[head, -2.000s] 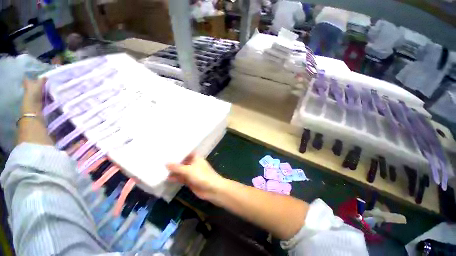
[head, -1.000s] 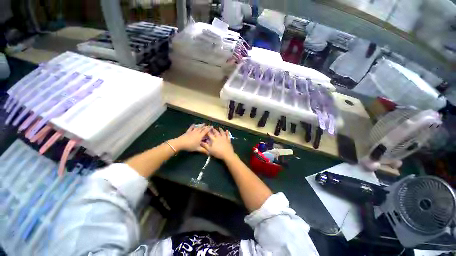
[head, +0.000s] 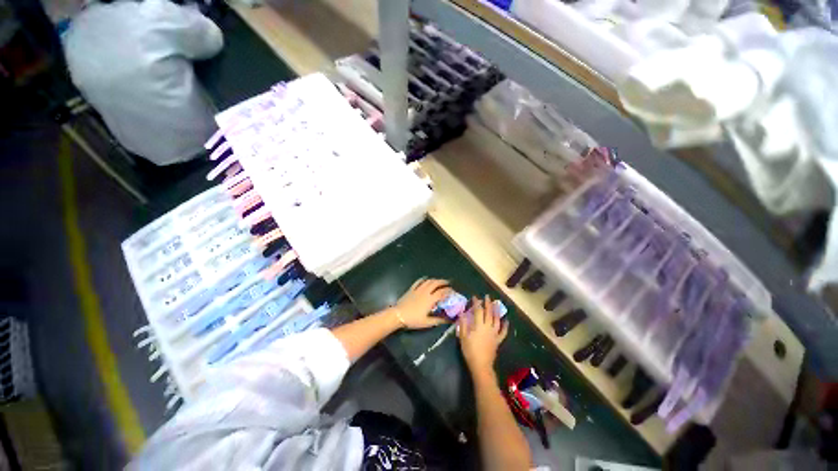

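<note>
Small purple and light blue watch cards lie between my hands on the dark green bench. My left hand is at their left side with its fingers closed around some of them. My right hand is palm down at their right side, fingers bent over the pile. Its fingertips hide part of the cards, so whether it grips any cannot be told. A thin pale streak shows on the bench just below the hands.
Stacked white watch trays with purple straps stand left. A tray of light blue watches is beside them. A purple watch tray is on the ledge. A red tool basket is right of my hands. A person sits far left.
Both hands left the stacked trays at left and came onto the cards on the bench. Since a second ago the view has turned, and cards now show between my hands.
</note>
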